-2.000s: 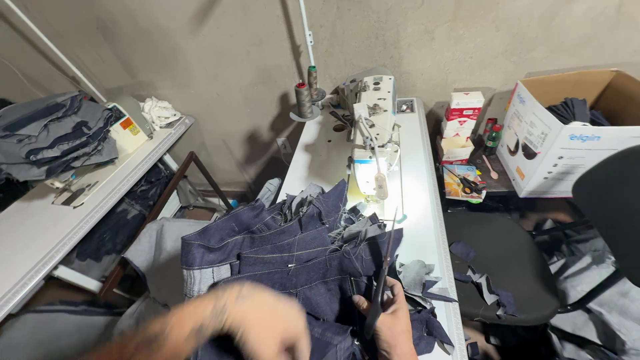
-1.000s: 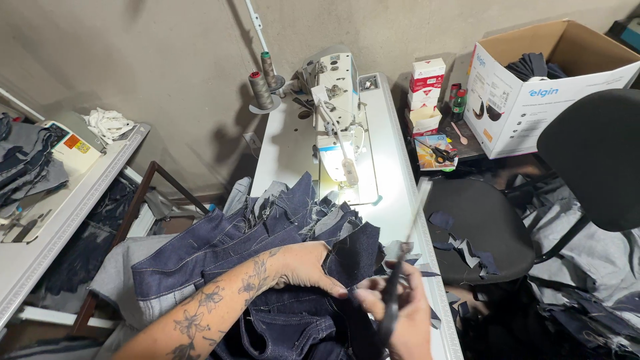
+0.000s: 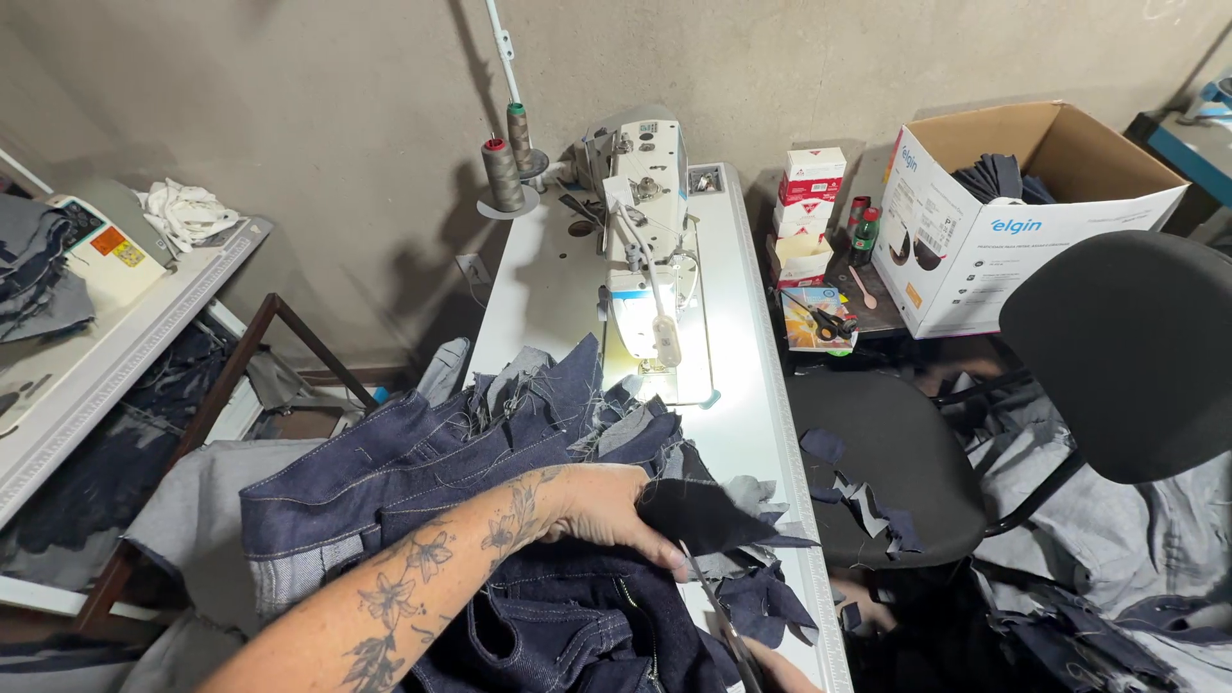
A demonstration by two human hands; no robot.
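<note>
My left hand (image 3: pixel 602 510) grips a dark denim piece (image 3: pixel 707 515) over the front of the sewing table. Low at the frame's edge, my right hand (image 3: pixel 775 669) is on a pair of metal scissors (image 3: pixel 727 626), whose blades point up toward my left thumb; its fingers are mostly cut off from view. Dark blue denim garments (image 3: pixel 327 481) with pale stitching lie under and left of my left arm. One shows a zipper below my left hand. Frayed denim scraps (image 3: pixel 770 602) lie along the table's right edge, beside the scissors.
An industrial sewing machine (image 3: pixel 645 231) with its lamp lit stands ahead, thread cones (image 3: pixel 502 178) at its left. To the right are a black chair (image 3: pixel 885 462) bearing scraps, a cardboard box (image 3: pixel 1020 260) and black-handled scissors (image 3: pixel 828 325). Another machine table (image 3: pixel 125 337) is at far left.
My left hand has come onto the denim since the oldest frame, where it was blurred lower left. My right hand and the scissors have moved down toward the frame's bottom edge.
</note>
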